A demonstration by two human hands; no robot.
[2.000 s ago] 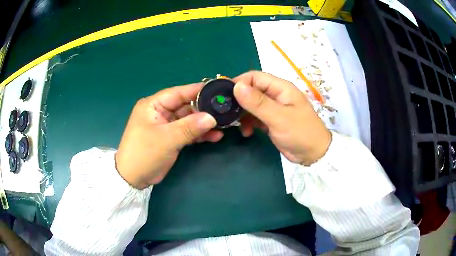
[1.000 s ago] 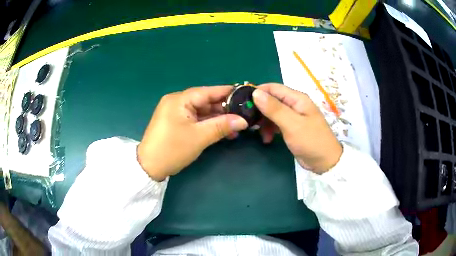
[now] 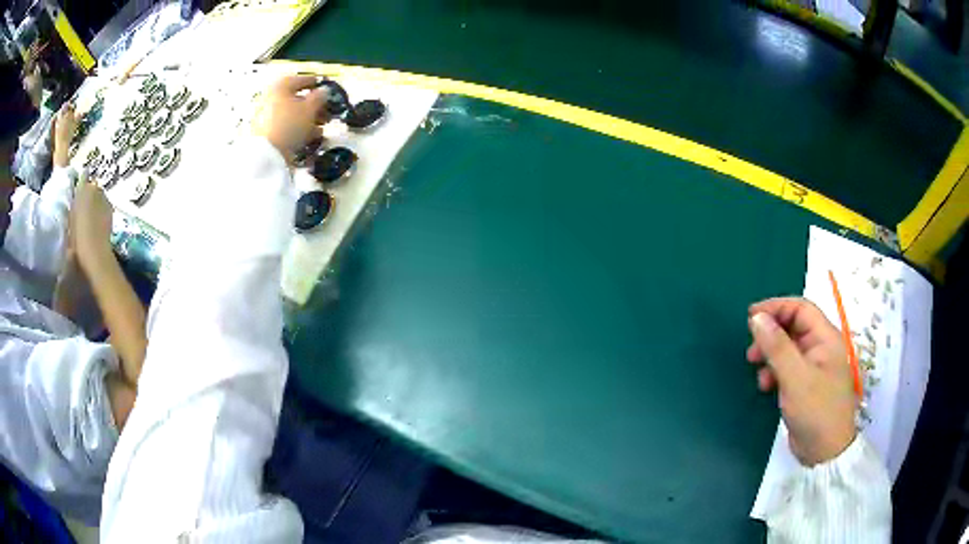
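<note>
My left hand (image 3: 289, 115) is far over at the pale mat (image 3: 367, 181). Its thumb and fingers are at the edge of a black round watch unit (image 3: 334, 98) and appear to pinch it. Other black units stand close by, one just right of it (image 3: 368, 113), others below (image 3: 336, 164) (image 3: 313, 210); one is partly covered by the hand. My right hand (image 3: 804, 372) is above the bench by the white paper, fingers curled and thumb near the index finger. Nothing shows in it, but its fingertips are too small to be sure.
The white paper (image 3: 912, 351) holds an orange stick (image 3: 846, 329) and tiny scattered parts. Yellow tape (image 3: 638, 132) crosses the green bench mat (image 3: 531, 298); a yellow post (image 3: 940, 207) stands at right. At far left are silvery oval pieces (image 3: 143, 133) and another person's arm (image 3: 106, 266).
My hands have parted from around the black unit. The left has reached to the mat with the waiting units, and the right is beside the paper. The view has swung left.
</note>
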